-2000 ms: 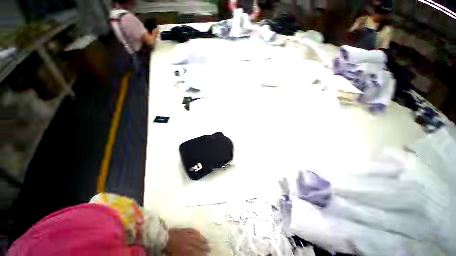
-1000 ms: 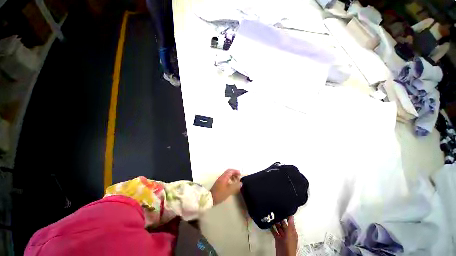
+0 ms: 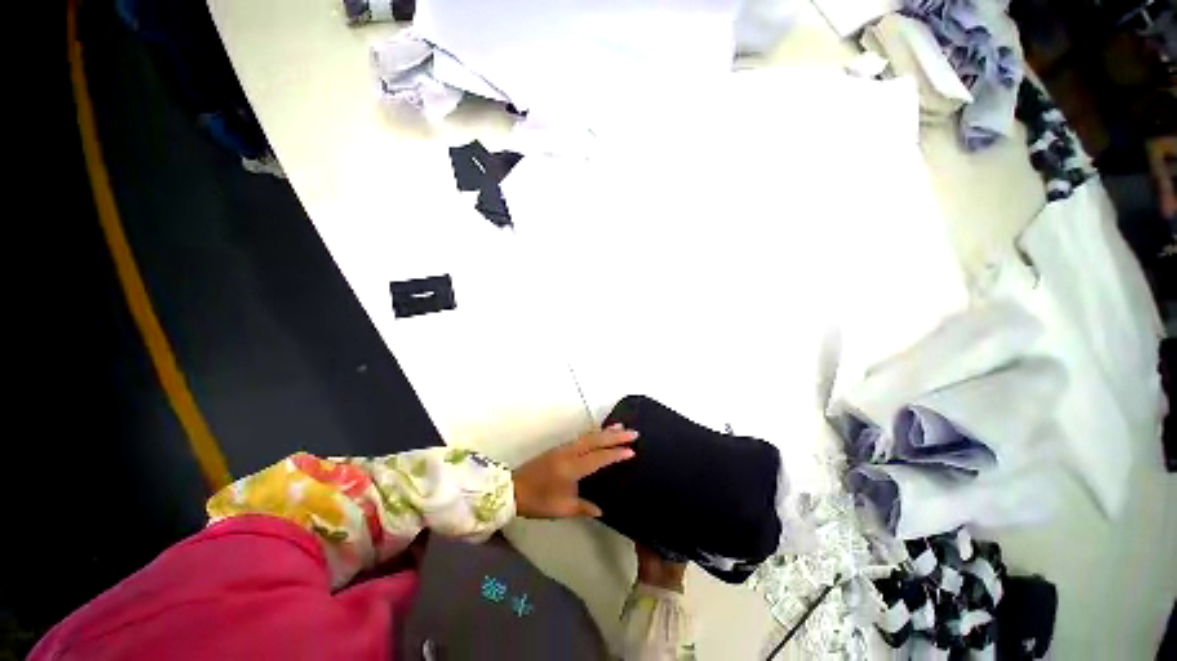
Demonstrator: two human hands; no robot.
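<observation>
A black crossbody bag (image 3: pixel 691 488) lies at the table's near side, its plain rounded face up and its long side slanting down to the right. My left hand (image 3: pixel 568 475) rests against the bag's left end, fingertips on its upper surface. My right hand (image 3: pixel 660 568) is at the bag's lower edge, mostly hidden under it, so its fingers cannot be seen. The bag's white logo is not clearly visible. Desiccant sachets (image 3: pixel 811 568) lie in a heap just right of the bag, with a thin dark stick (image 3: pixel 803 619) on them.
Flat white paper (image 3: pixel 749 233) covers mid-table. Rolled lilac-grey tissue (image 3: pixel 949 446) lies right, above black-and-white strap bundles (image 3: pixel 940 591). A black hang tag (image 3: pixel 423 296) and black pieces (image 3: pixel 484 178) lie near the left edge. The dark floor has a yellow line (image 3: pixel 145 316).
The bag has turned between my hands and now shows a plain face instead of its logo. My left hand has moved onto the bag's end. The view has shifted towards the right and near side.
</observation>
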